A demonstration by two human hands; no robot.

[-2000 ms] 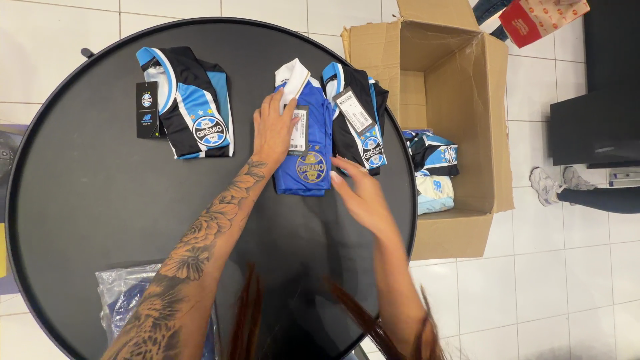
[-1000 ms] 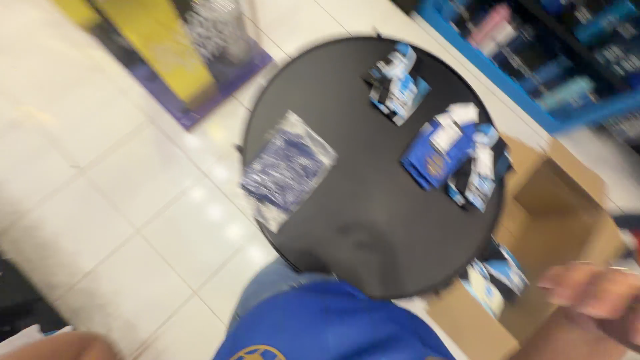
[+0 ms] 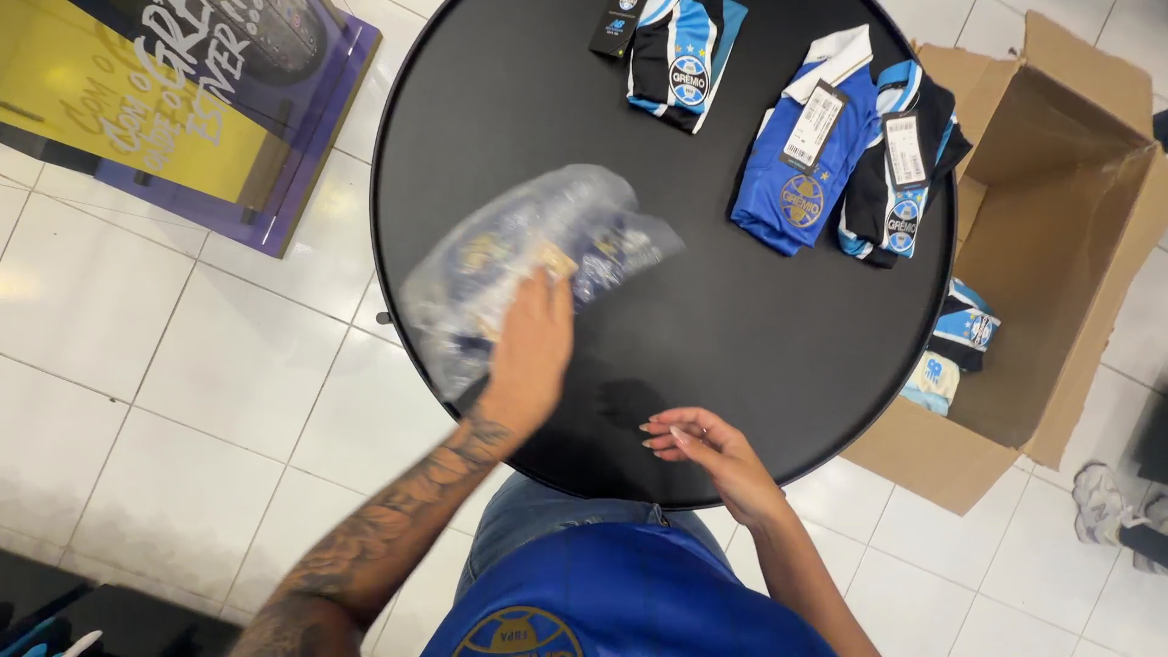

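My left hand [image 3: 531, 342] lies on a clear plastic bag [image 3: 538, 260] with dark blue folded clothing inside, at the left of the round black table [image 3: 693, 356]; motion blur hides whether its fingers grip the plastic. Over the near edge of the table, my right hand [image 3: 707, 447] holds nothing, its fingers apart and slightly bent. A folded blue jersey [image 3: 803, 146] with a white collar and tag lies at the upper right, against a black, blue and white jersey [image 3: 899, 173]. Another striped jersey [image 3: 684, 64] with a black tag lies at the top.
An open cardboard box [image 3: 1049, 210] stands right of the table, with folded clothes [image 3: 958, 338] inside. A yellow and purple display stand [image 3: 310, 137] is at the upper left. A person's shoe [image 3: 1100, 502] shows on the tiled floor at the right.
My left hand has gone from the blue jersey to the plastic bag. My right hand has also left the jerseys and is now near the table's near edge. The view has shifted and turned.
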